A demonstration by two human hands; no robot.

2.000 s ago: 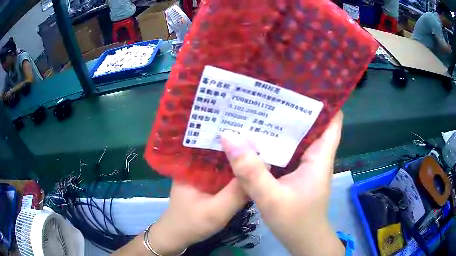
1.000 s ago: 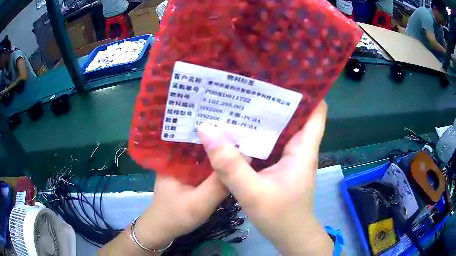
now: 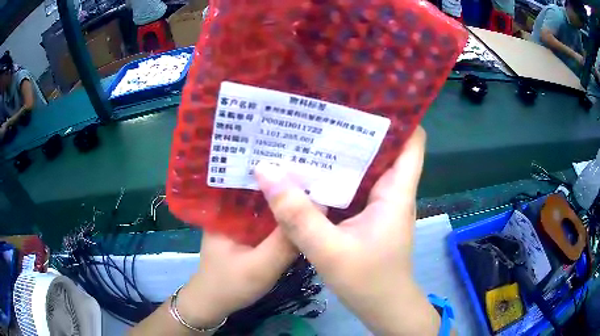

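A red bubble wrap bag (image 3: 309, 59) is held up close to the camera, tilted, with dark shapes showing through the dimples. A white printed material label (image 3: 296, 141) is on its near face. My left hand (image 3: 240, 266) grips the bag's lower edge from below, its fingers hidden behind the bag. My right hand (image 3: 358, 243) holds the lower right side, with its thumb on the label's lower part. A silvery bracelet is on my left wrist and a bright blue band on my right wrist.
Black cables (image 3: 125, 282) lie on a white sheet (image 3: 427, 262) below the bag. A blue tray (image 3: 470, 292) with an orange-brown ring and a yellow sponge is at right, a white fan (image 3: 56, 305) at lower left. The green belt (image 3: 125, 167) runs behind. People sit beyond.
Both hands have moved left in the picture with the bag, mostly in the first second and slightly since. The grip on the bag looks the same.
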